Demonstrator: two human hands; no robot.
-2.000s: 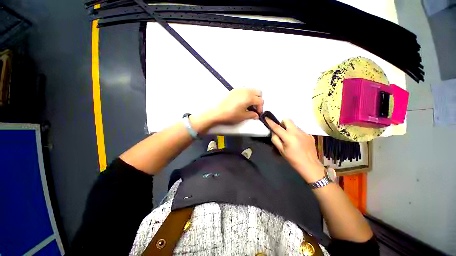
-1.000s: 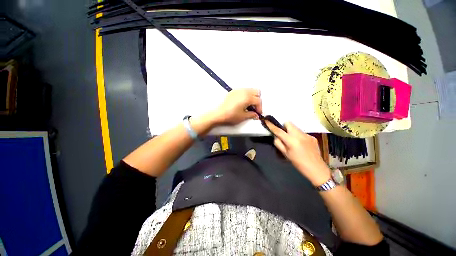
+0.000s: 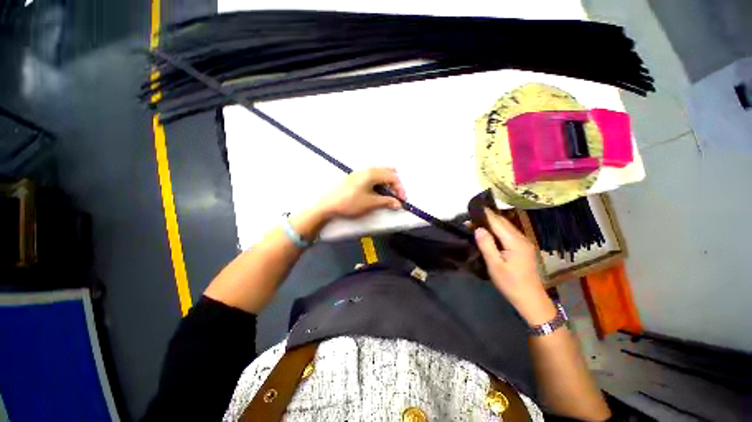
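Note:
A long narrow black strap (image 3: pixel 297 138) runs from the upper left, over the bundle's left end, down to my hands. My left hand (image 3: pixel 363 193) grips it above the white table's front edge. My right hand (image 3: pixel 509 254) holds a crumpled dark brown cloth (image 3: pixel 481 206) near the strap's right end, at the table's front edge. The strap is stretched straight between the hands. The strap's tip is hidden at the cloth and fingers.
A thick black strap bundle (image 3: pixel 396 45) lies across the back of the white table (image 3: pixel 289 189). A magenta box (image 3: pixel 540 147) sits on a cream-yellow round stand (image 3: pixel 495 157) at right. A wooden tray (image 3: pixel 614 239) holds black strips below it.
My right hand has moved away from my left, down and right, and more strap shows between them. The brown cloth now shows at my right hand. The whole view has shifted and turned.

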